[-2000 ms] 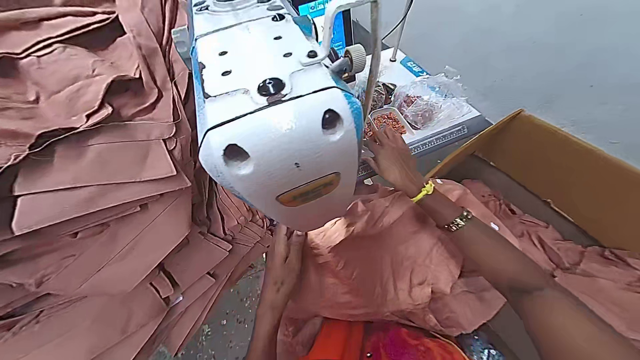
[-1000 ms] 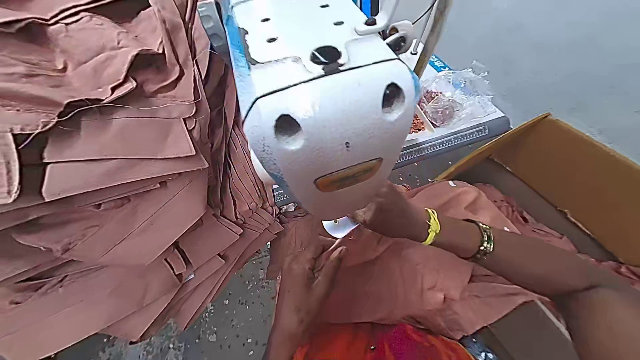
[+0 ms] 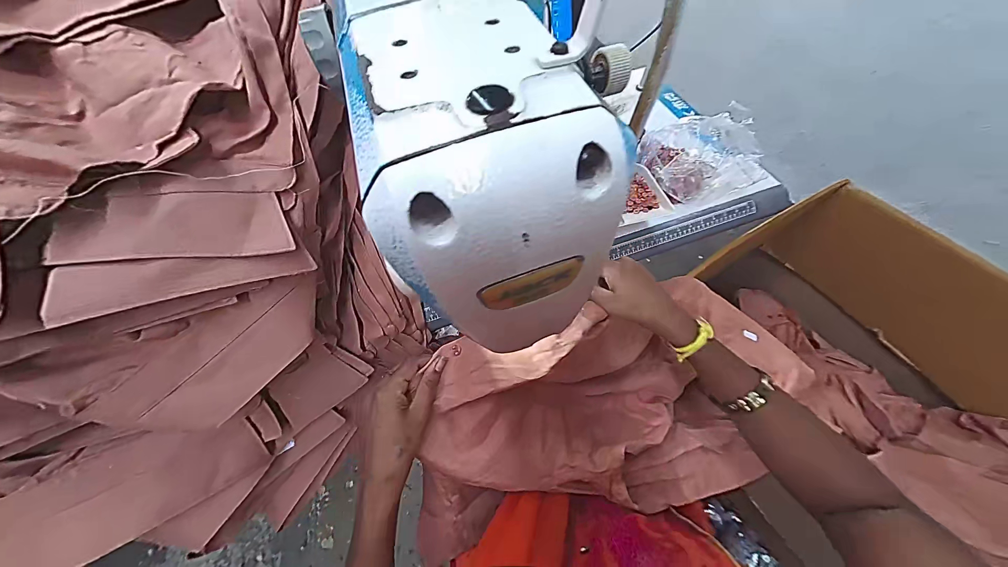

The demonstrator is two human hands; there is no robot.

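The white head of an industrial sewing machine (image 3: 496, 205) fills the upper middle and hides its needle area. Under it lies a reddish-brown cloth garment (image 3: 551, 417), draped over my lap. My left hand (image 3: 405, 402) pinches the garment's edge at the left, beside a small button (image 3: 455, 350) on the cloth. With its fingers bent, my right hand (image 3: 630, 295) grips a raised fold of the same garment just right of the machine head.
Stacked reddish-brown cloth pieces (image 3: 181, 346) rise at the left. An open cardboard box (image 3: 890, 291) holding cloth stands right. Behind my right hand, a tray of small buttons (image 3: 642, 195) and a clear plastic bag (image 3: 701, 157) rest on the machine table, which has a ruler strip (image 3: 685, 230).
A second ago both hands were close together below the machine head, by a bright white spot. Now my right hand is farther right, holding up a fold, and the button by my left hand shows.
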